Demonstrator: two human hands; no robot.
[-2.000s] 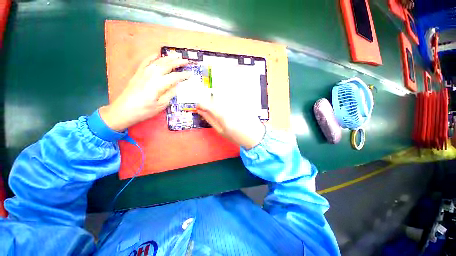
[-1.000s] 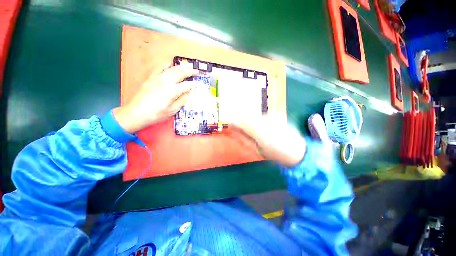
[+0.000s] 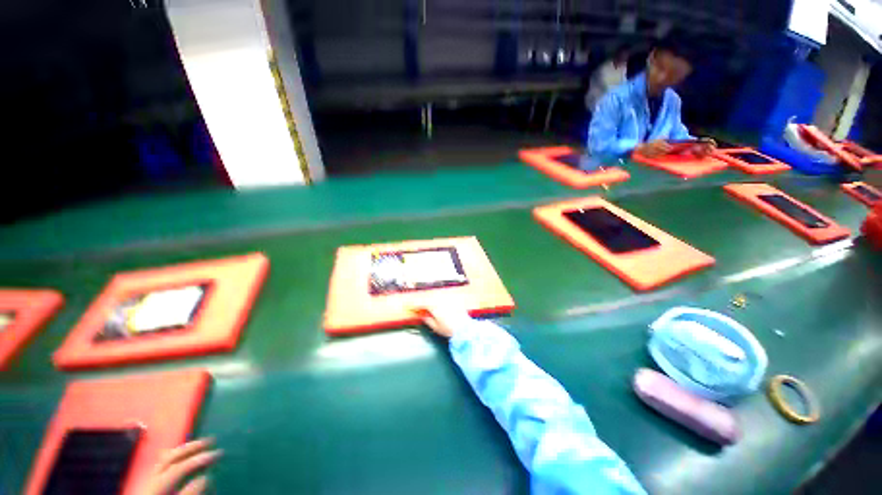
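An open tablet [image 3: 419, 270], with its board at the left and its pale block at the right, lies on a red-orange foam pad [image 3: 372, 314]. My right hand [image 3: 440, 320] is at that pad's front edge, fingertips on the edge; the underside of the grip is hidden. At the lower left, a dark tablet [image 3: 94, 462] lies on another foam pad [image 3: 179, 392], both cut off by the picture's bottom edge. My left hand [image 3: 182, 468] is beside this tablet at the pad's right side, fingers apart, partly cut off and slightly blurred.
Another open tablet [image 3: 160, 311] on a pad is at the left. Pads with black tablets [image 3: 611, 229] stand at the right on the green bench [image 3: 358, 406]. A light-blue fan [image 3: 708, 353], mauve case [image 3: 685, 406] and tape roll [image 3: 793, 399] are nearer. A person [image 3: 633, 116] sits beyond.
The view has lifted and shows more of the bench. Both hands have left the work over the open tablet: the right reaches forward to a pad edge, the left is low at another pad.
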